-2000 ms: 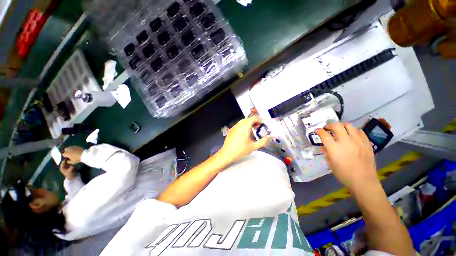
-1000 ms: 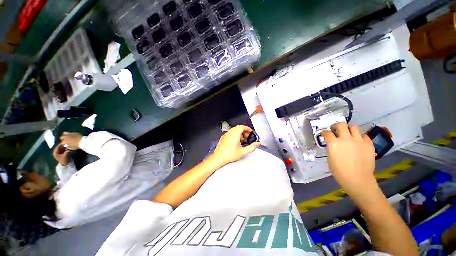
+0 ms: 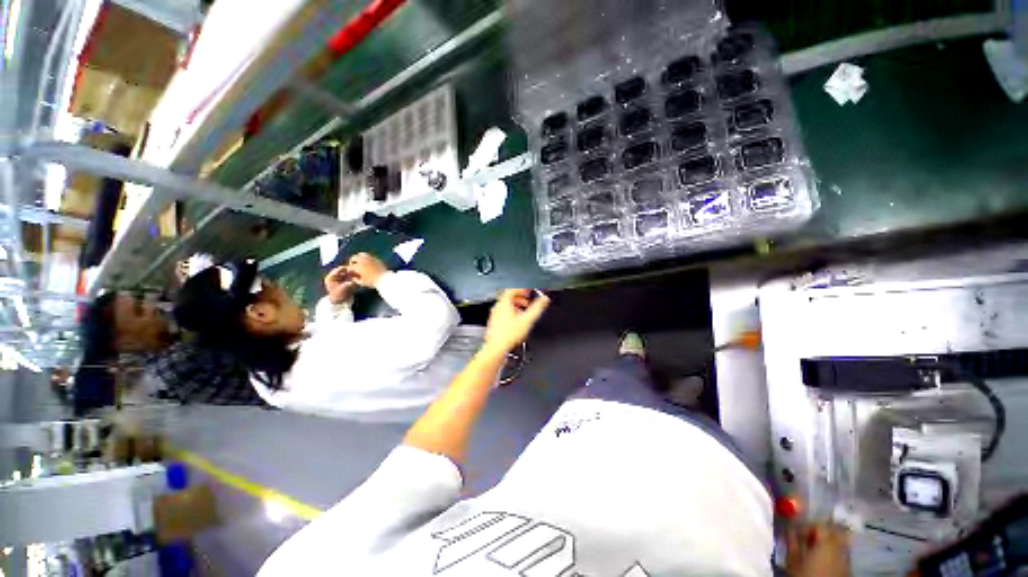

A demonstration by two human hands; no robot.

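Observation:
A watch case (image 3: pixel 924 488) with a glossy face sits in the pale fixture (image 3: pixel 967 449) on the machine stage at the lower right. My left hand (image 3: pixel 515 318) is in front of the bench edge, away from the machine. It pinches a small watch case (image 3: pixel 541 296), seen only as a thin pale edge at the fingertips. My right hand (image 3: pixel 821 548) is blurred and cut off by the bottom edge, beside the red start button (image 3: pixel 787 507); it holds nothing visible. The blister tray (image 3: pixel 674 242) of dark housings lies on the green bench.
A coworker in white (image 3: pixel 372 355) sits at the left, with hands by the bench. A white parts tray (image 3: pixel 411 141), wipes (image 3: pixel 492 201) and a loose frame (image 3: pixel 485 265) lie on the bench. The black cable chain (image 3: pixel 868 372) crosses the machine base. The handheld meter (image 3: pixel 972 558) is at the lower right.
The view has swung left. My right hand has left the case in the fixture and moved to the start button. My left hand has moved away from the machine toward the bench.

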